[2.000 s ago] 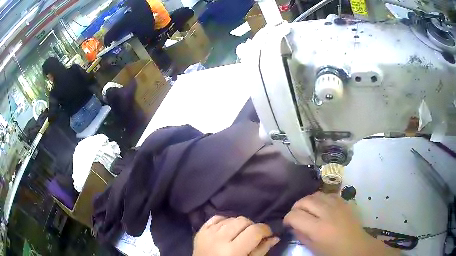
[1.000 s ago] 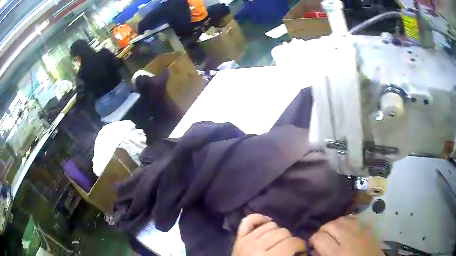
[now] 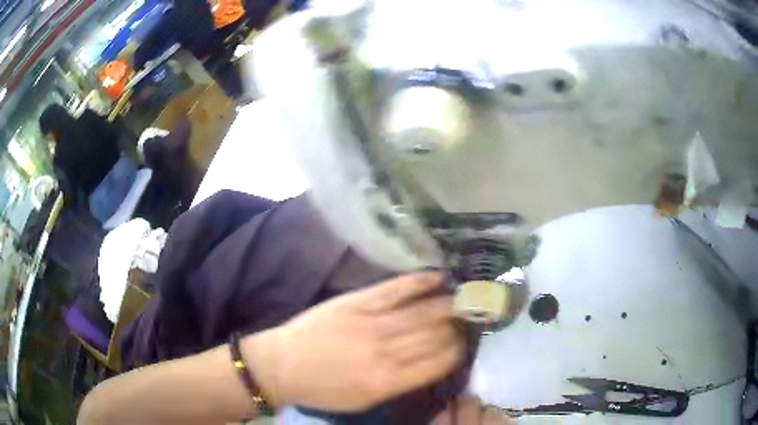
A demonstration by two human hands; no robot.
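Observation:
The dark purple-brown cloth lies bunched on the white table and runs under the sewing machine head. My left hand, with a dark band at the wrist, lies over the cloth, its fingertips beside the tan ribbed knob near the needle area. The hand hides the needle and the cloth edge there. My right hand is mostly cut off by the bottom edge, at the cloth's lower end; its grip is hidden. The pale tension dial is blurred.
Dark thread snips lie on the machine bed at lower right. A carton with white cloth stands left of the table. A person in dark clothes sits further back, near another carton.
My left hand has moved from the cloth's front edge up beside the knob, and its forearm now shows. My right hand has dropped mostly out of view. The camera has moved closer to the machine.

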